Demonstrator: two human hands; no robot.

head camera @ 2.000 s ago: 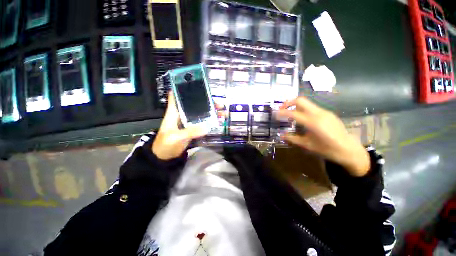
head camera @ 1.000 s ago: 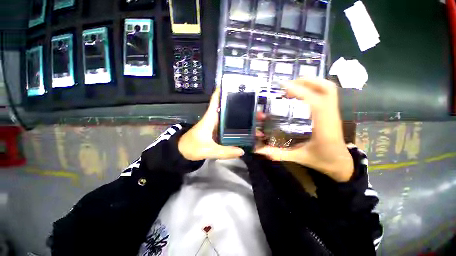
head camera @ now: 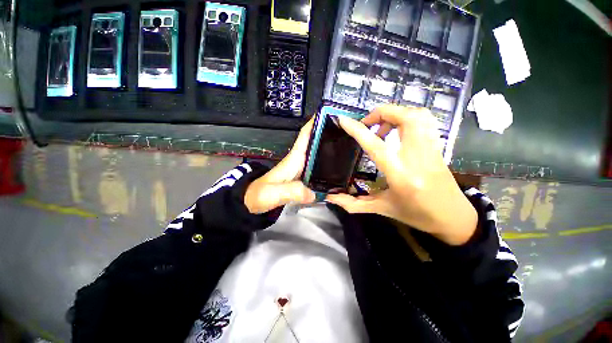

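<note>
A teal phone housing [head camera: 332, 153] with a dark window is held upright, slightly tilted, over the near edge of the clear blister tray [head camera: 463, 100]. My left hand [head camera: 282, 182] grips its left side and lower corner. My right hand [head camera: 409, 175] is at its right side, with fingertips on the holed top end and the thumb near the lower edge. The fingers hide part of the top end. Whether a small part is between my right fingertips cannot be told.
The black foam tray [head camera: 184, 110] holds several teal housings [head camera: 158, 50], a black keypad half [head camera: 285, 79] and a gold-framed half [head camera: 290, 17]. A white paper strip [head camera: 511, 52] and crumpled paper [head camera: 492, 111] lie right of the clear tray. The bench edge runs below the trays.
My right hand has come from the clear tray onto the housing, its fingertips now at the top end. My left hand still holds the housing. The view has shifted, moving the trays rightward in the picture.
</note>
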